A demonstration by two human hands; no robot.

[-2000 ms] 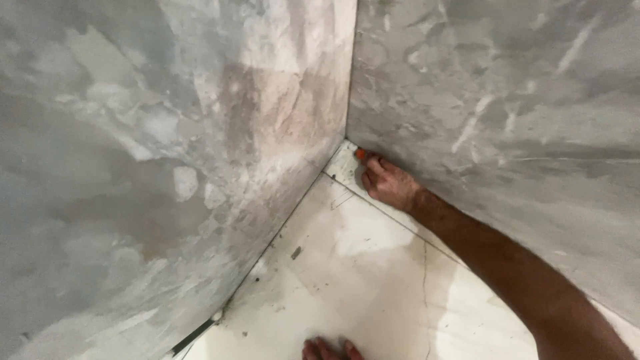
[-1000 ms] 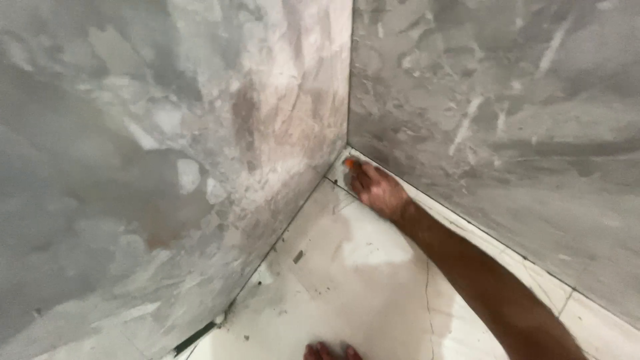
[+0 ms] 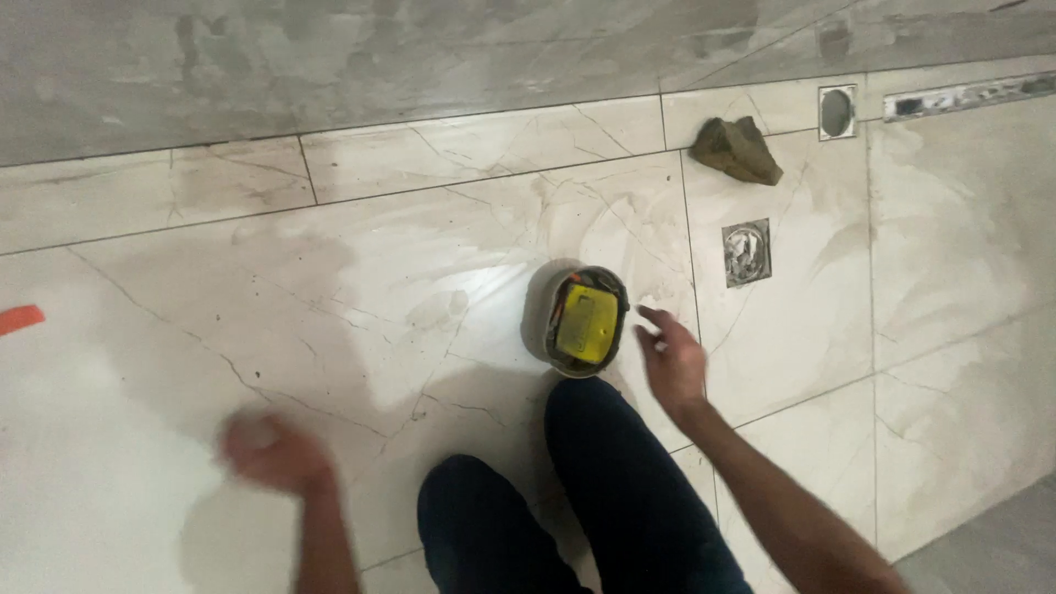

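Just right of a small round-ended tub (image 3: 551, 318) is my right hand (image 3: 672, 359), fingers apart and bent toward the rim, with nothing visible in them. Inside the tub lies a yellow block (image 3: 587, 324) with darker stuff and a bit of orange around it. My left hand (image 3: 276, 452), blurred, hangs over the pale marble-look floor tiles (image 3: 371, 297); whether its fingers are closed is unclear. An orange piece (image 3: 22, 319) lies at the far left edge.
A grey wall (image 3: 330, 66) runs along the top. Near it at right lie a crumpled brown cloth or sponge (image 3: 737, 151), a square floor drain opening (image 3: 747, 252), a round pipe opening (image 3: 837, 112) and a long channel (image 3: 965, 95). My knees in dark trousers (image 3: 627, 487) are below the tub.
The view has swung from the wall corner to the open floor. My right hand, earlier holding something orange in the corner, is now beside the tub without it.
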